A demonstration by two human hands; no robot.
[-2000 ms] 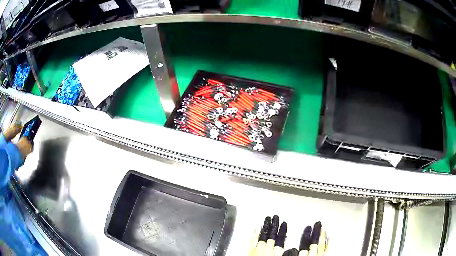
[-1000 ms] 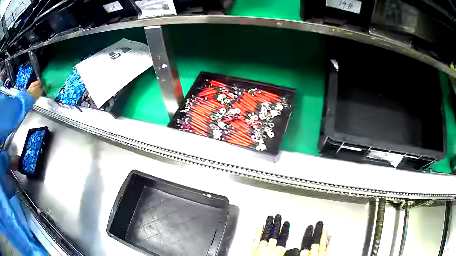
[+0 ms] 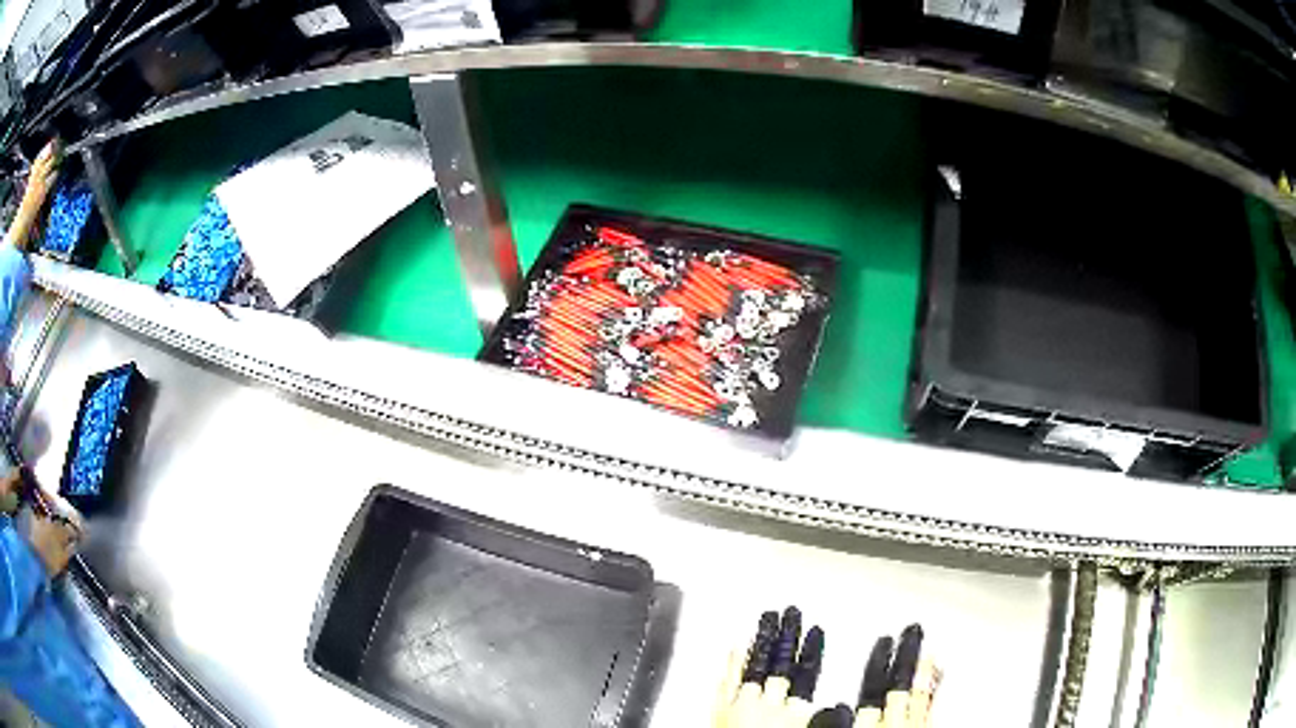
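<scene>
My left hand (image 3: 775, 668) and my right hand (image 3: 891, 676) lie side by side at the bottom edge over the steel surface, cut off below. Black finger cots cover the fingertips; the fingers are extended and nothing shows in them. An empty black tray (image 3: 490, 612) lies on the steel to the left of my hands, its lower edge cut off. On the green shelf beyond, a flat black tray (image 3: 800, 377) holds rows of red cable leads (image 3: 576, 327) with silvery ring terminals (image 3: 739, 356). My hands touch neither tray.
A large black bin (image 3: 1094, 285) stands on the shelf at right. Blue parts (image 3: 206, 256) lie partly under a white printed sheet (image 3: 327, 199). A metal post (image 3: 469, 199) stands left of the leads. At far left, a person in blue (image 3: 50, 626) is beside a small tray of blue parts (image 3: 97, 434).
The neighbouring person first held the small blue-parts tray, then set it on the steel; one hand now reaches up to the shelf and the other has moved off the tray. My hands have hardly moved.
</scene>
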